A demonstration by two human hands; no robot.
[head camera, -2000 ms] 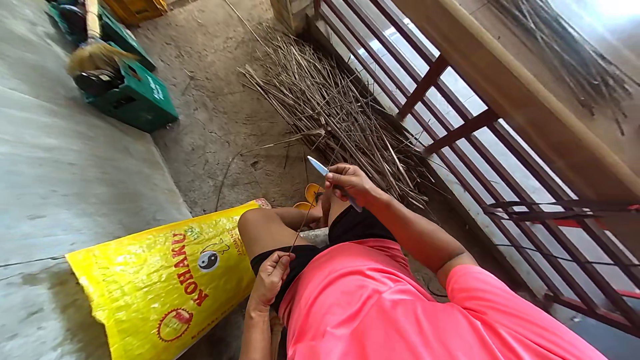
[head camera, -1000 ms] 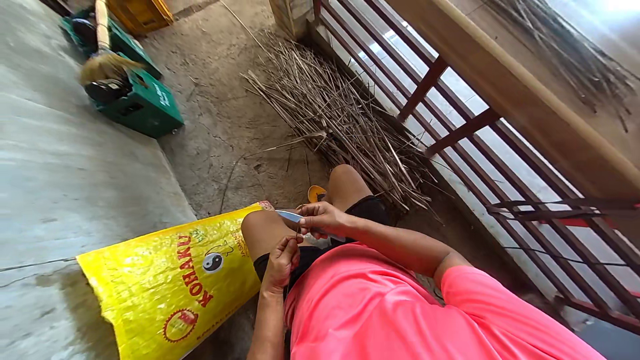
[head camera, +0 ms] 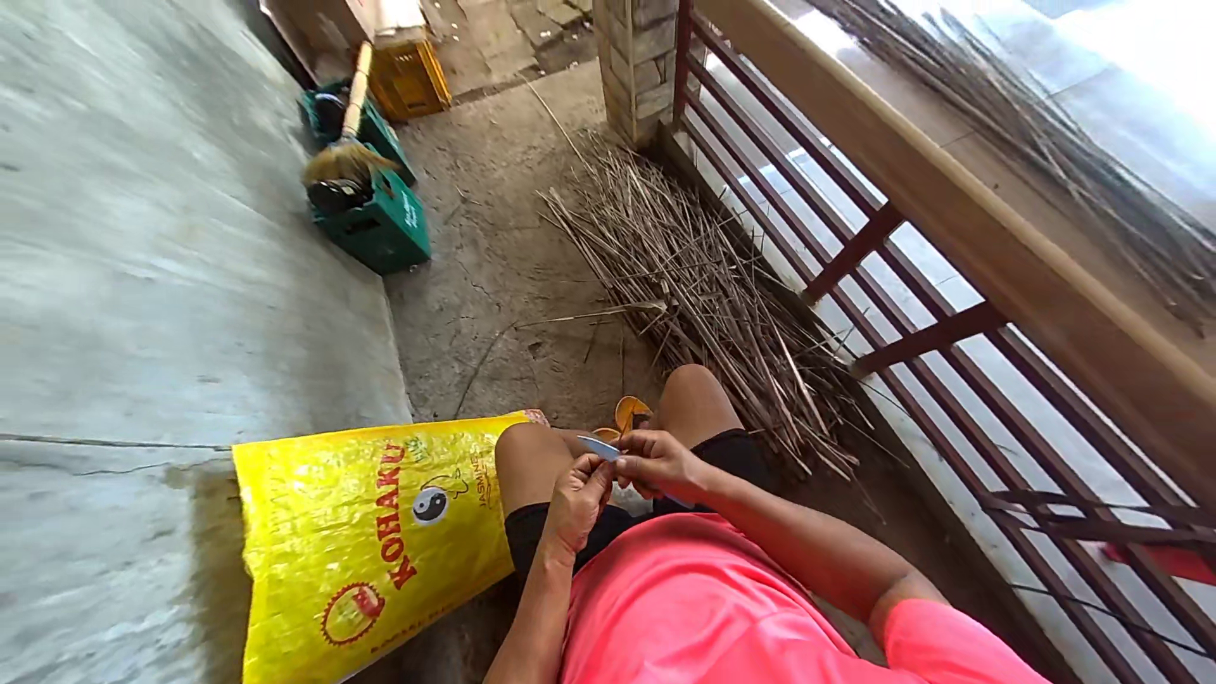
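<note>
My right hand [head camera: 665, 465] grips a knife, its short pale blade [head camera: 599, 448] pointing left above my lap. Close against it, my left hand [head camera: 579, 496] has its thumb and fingers pinched near the blade. A thin stick was visible between the hands earlier; now whatever the left fingers pinch is too small to make out. Beyond my knees a loose heap of thin dry sticks [head camera: 703, 285] lies on the ground along the railing. A yellow woven plastic sack [head camera: 313, 532] with printing lies at my left, beside my thigh.
Green plastic crates [head camera: 394, 228] with a broom [head camera: 356, 95] on them stand along the grey wall [head camera: 171, 237]. A yellow crate [head camera: 408, 81] is behind them. At right runs a brown railing [head camera: 940, 214], with more thin sticks [head camera: 1035, 133] on the tiled surface beyond it.
My right hand with the knife has come down and left to meet my left hand, after being held higher and apart two seconds ago. The knees have shifted.
</note>
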